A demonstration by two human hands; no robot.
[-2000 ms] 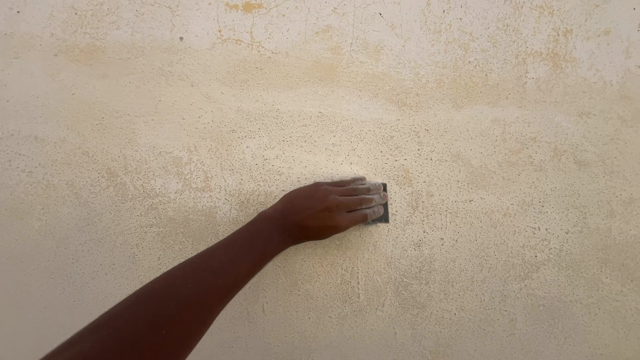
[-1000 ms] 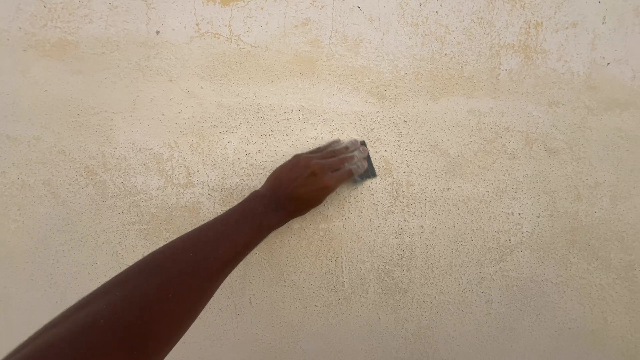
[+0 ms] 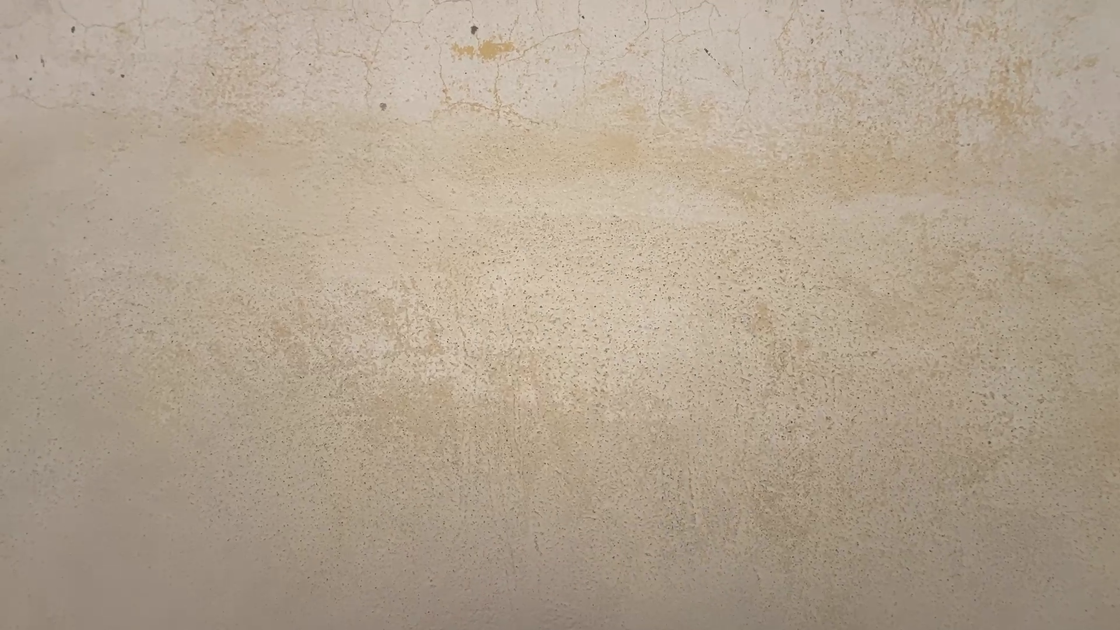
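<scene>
A cream plastered wall (image 3: 560, 350) fills the head view. Its middle is rough and pitted with small dark specks, with yellowish and whitish blotches. Along the top runs a paler band (image 3: 297, 52) with fine cracks and a few dark spots. An ochre patch (image 3: 486, 48) shows near the top, left of centre. Neither my left hand nor my right hand is in the picture, so what they hold or touch cannot be seen.
One and two seconds ago, a hand and forearm reached in from the lower left, fingers on a dark flat piece against the wall. Hand and piece have since left the view.
</scene>
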